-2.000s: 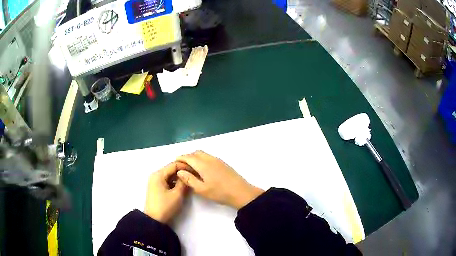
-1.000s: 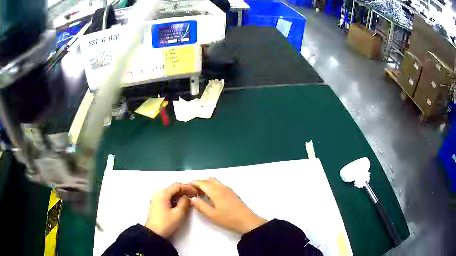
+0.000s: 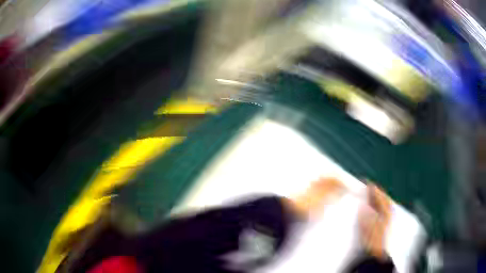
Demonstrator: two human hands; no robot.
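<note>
The view is strongly blurred. My left hand (image 3: pixel 318 198) is a smeared shape over the white mat (image 3: pixel 266 154), at the end of a dark sleeve. My right hand (image 3: pixel 377 221) is a narrow blurred shape to its right, also over the mat. A gap of white shows between the hands. The fingers cannot be made out, and I cannot tell whether either hand holds anything.
Yellow-black tape (image 3: pixel 125 160) edges the dark conveyor (image 3: pixel 48 133) on the left. The blurred white screw feeder (image 3: pixel 367 45) is at the upper right, with a whitish crumpled thing (image 3: pixel 375 118) below it on the green bench (image 3: pixel 341 136). A red patch shows at the bottom left.
The view has swung left and tilted, bringing the conveyor in and shifting the mat and feeder right. My hands, together before, now show apart. The mallet is not discernible.
</note>
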